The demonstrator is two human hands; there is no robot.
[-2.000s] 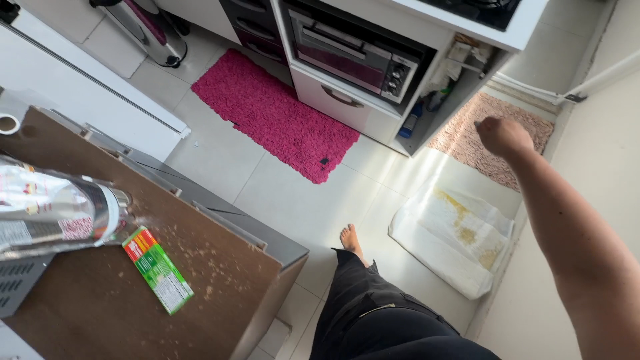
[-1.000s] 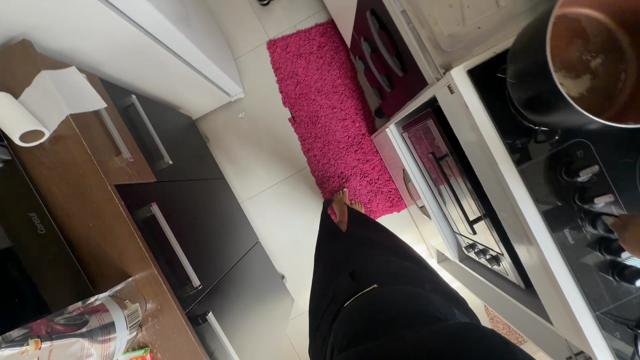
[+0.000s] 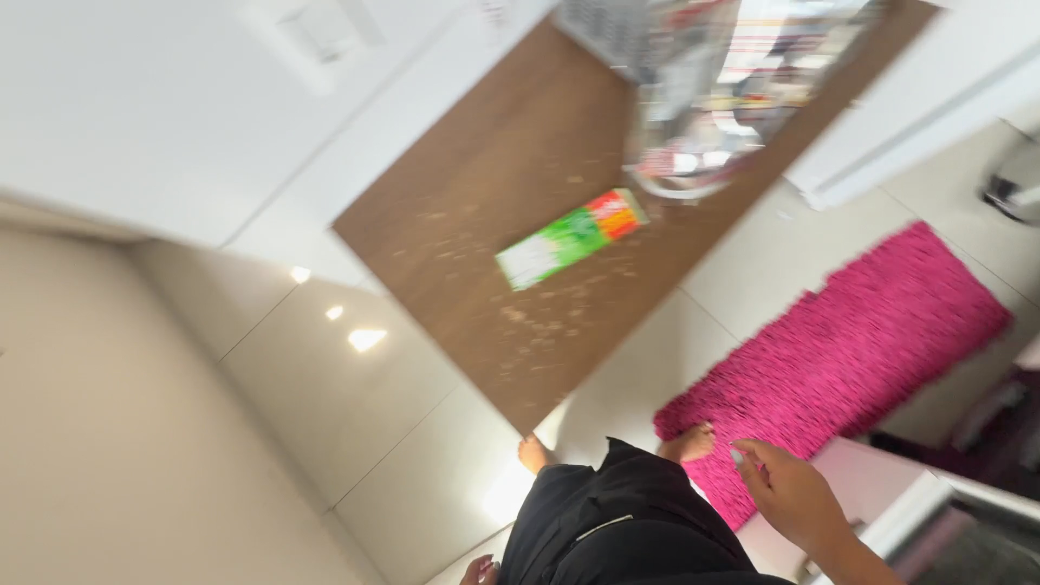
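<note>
My right hand (image 3: 784, 491) hangs in the air at the lower right, above the pink shaggy rug (image 3: 845, 341) and beside the stove side; its fingers are bent toward the thumb, and no object shows in it. Only the fingertips of my left hand (image 3: 481, 570) come into the bottom edge, left of my black clothing; whether they hold anything is hidden. A green, white and orange carton (image 3: 570, 240) lies on the brown countertop (image 3: 455, 301), with pale crumbs scattered around it. Near its orange end lies a blurred clear plastic package (image 3: 699, 106) with printed contents.
A white appliance or cabinet (image 3: 918, 106) stands beyond the counter at the upper right. Part of a bin (image 3: 1011, 183) shows at the right edge. The counter's corner points toward my feet. Light floor tiles (image 3: 390, 439) run along the beige wall (image 3: 162, 439) at left.
The view has swung strongly from the stove to the counter. One second ago a hand was at the stove knobs by the pot; my right hand is now away from them.
</note>
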